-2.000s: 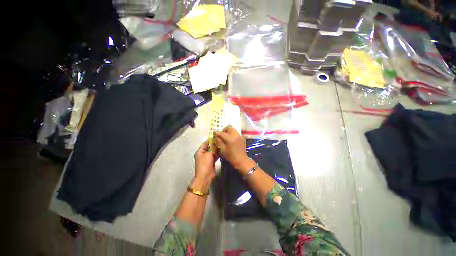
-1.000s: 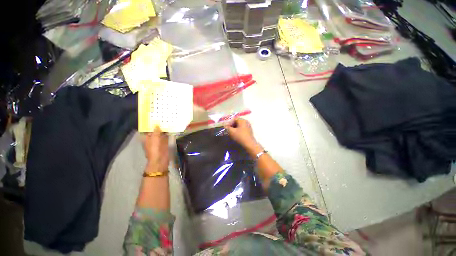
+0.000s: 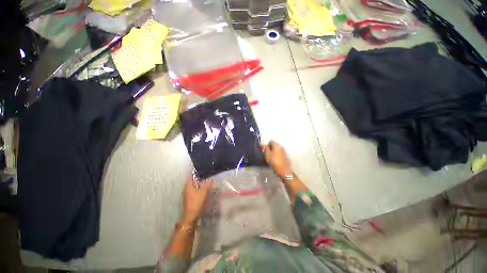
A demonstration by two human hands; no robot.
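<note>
A packed garment, a dark shiny square in a clear bag, lies on the table in front of me. My left hand holds the bag at its near left corner. My right hand holds its right edge near the lower right corner. The clear, empty end of the bag, with a red band, extends towards my body. A yellow sticker sheet lies on the table just left of the packed garment. Clear polybags with red bands lie beyond it.
A matte dark garment lies at left, a large dark pile at right. At the far side are yellow sticker sheets, grey stacks and a tape roll. A wooden stool stands at lower right.
My left hand has let go of the yellow sheet, which now lies on the table, and holds the bag. My right hand has moved down to the bag's right side. The packed garment is turned slightly.
</note>
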